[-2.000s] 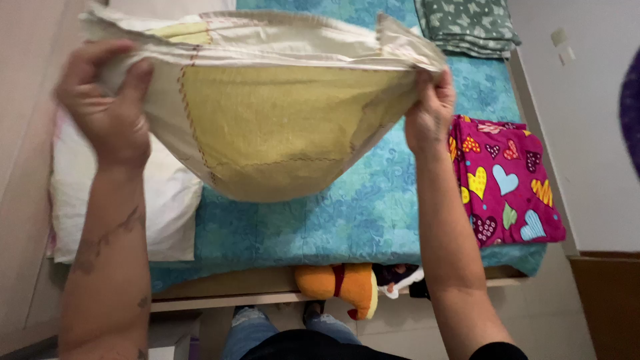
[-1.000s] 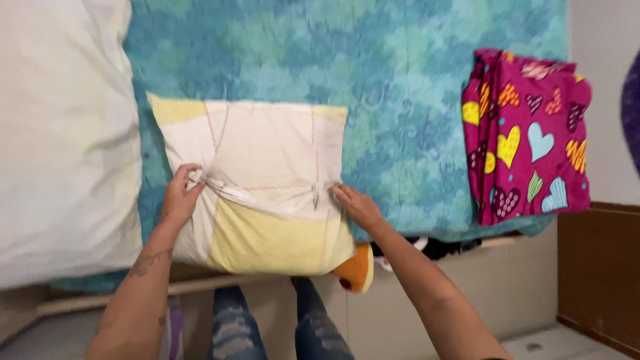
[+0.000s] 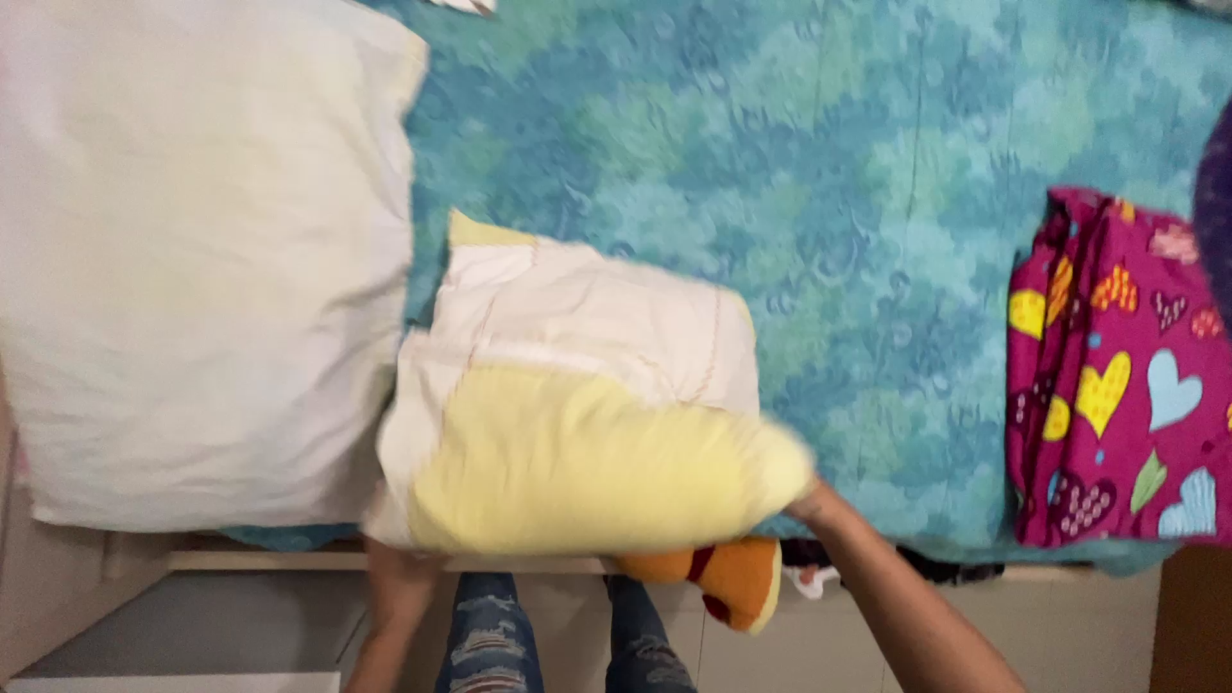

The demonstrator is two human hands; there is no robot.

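Note:
A white and yellow cloth-covered cushion (image 3: 597, 452) lies near the bed's front edge, its front part folded up and blurred by motion. My left hand (image 3: 390, 549) is at its front left corner, with the fingers mostly hidden by the fabric. At the right end of the yellow part, my right hand (image 3: 807, 496) grips the cloth, its fingertips hidden too. Beneath the cushion is a blue-green patterned bed sheet (image 3: 866, 241).
A large pale pillow (image 3: 212, 269) lies on the left. On the right is a folded magenta cloth with hearts (image 3: 1116, 385). An orange plush toy (image 3: 736, 582) pokes out at the bed's wooden rail (image 3: 539, 561).
The cushion, held up in the air two seconds ago, now lies on the bed. My hands have moved from the middle of its top to its front corners, and its front is folded up.

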